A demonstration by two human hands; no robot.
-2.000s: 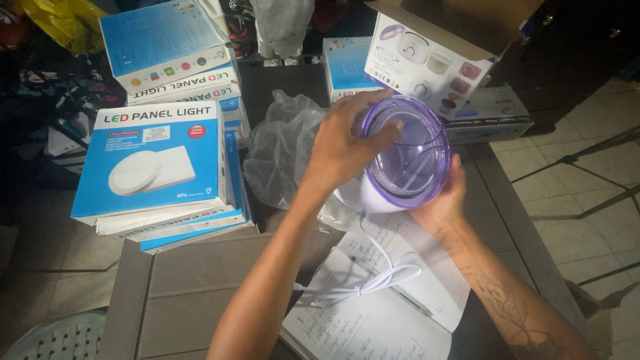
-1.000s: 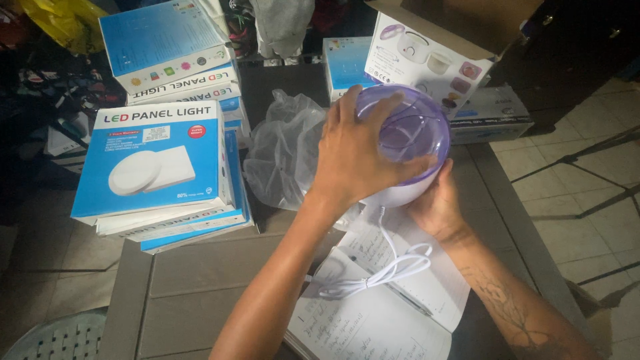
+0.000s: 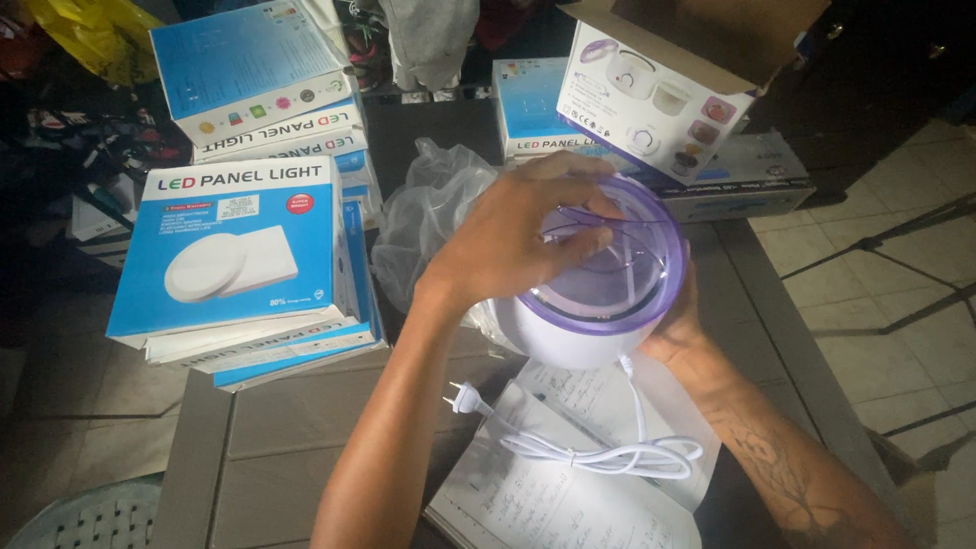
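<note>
A white wax warmer pot (image 3: pixel 572 343) with a clear purple lid (image 3: pixel 663 229) is held above an open notebook (image 3: pixel 564 488). My right hand (image 3: pixel 675 328) supports the pot from its right side and underneath, its fingers mostly hidden. On top, my left hand (image 3: pixel 526 229) has its thumb and fingers at the middle of the lid, pinching around the lid's handle area. The lid sits on the pot. A white power cord (image 3: pixel 595 456), bundled with a tie, hangs from the pot's base, its two-pin plug (image 3: pixel 465 398) over the notebook's left side.
Stacked LED panel light boxes (image 3: pixel 229 259) stand on the left of the grey table (image 3: pixel 290 442). A crumpled clear plastic bag (image 3: pixel 427 221) lies behind my left hand. An opened product carton (image 3: pixel 648 91) stands at the back right on other boxes (image 3: pixel 770 175). A perforated seat (image 3: pixel 99 518) is at lower left.
My left hand has gone from spread fingers across the lid to a pinch at its middle. The pot has tilted a little, and the cord with its plug has shifted over the notebook.
</note>
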